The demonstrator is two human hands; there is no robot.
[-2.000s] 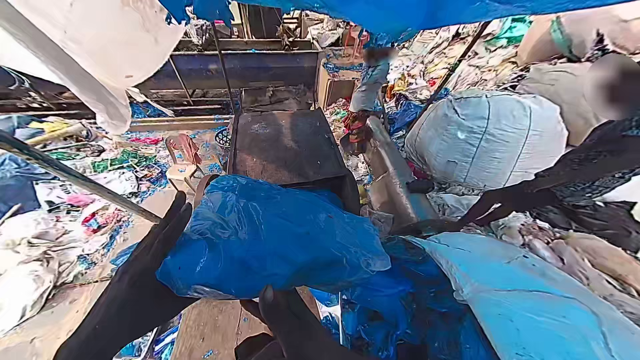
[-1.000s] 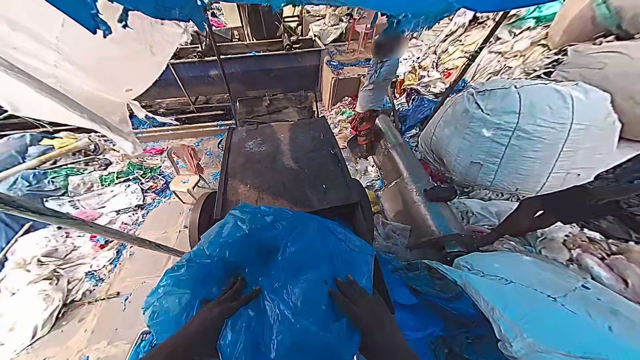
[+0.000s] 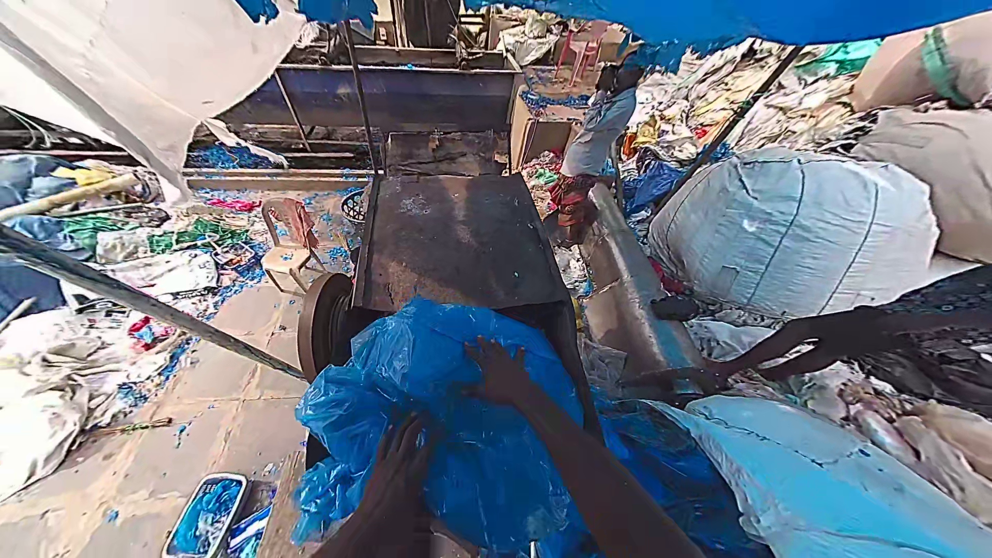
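Note:
A crumpled heap of blue plastic film (image 3: 457, 341) lies at the near end of a dark metal machine (image 3: 465, 240), over its opening. My left hand (image 3: 401, 453) rests flat on the film's lower left part, fingers spread. Higher up and to the right, my right hand (image 3: 496, 372) presses on the film with its fingers apart. Neither hand grips anything that I can see. The film hides the near edge of the machine. More blue film (image 3: 674, 473) lies to the right, beside a light blue sack (image 3: 821, 457).
A dark wheel (image 3: 324, 325) is at the machine's left side. Another person's hands (image 3: 821, 341) reach in from the right, near a large white bale (image 3: 798, 232). A second person (image 3: 601, 132) is beyond the machine. A slanted pole (image 3: 147, 298) crosses the left; a tub (image 3: 205, 515) sits below.
Two seconds ago my hands held the blue film raised between them; now it lies on the machine. Since one second ago my right hand has moved farther up the film.

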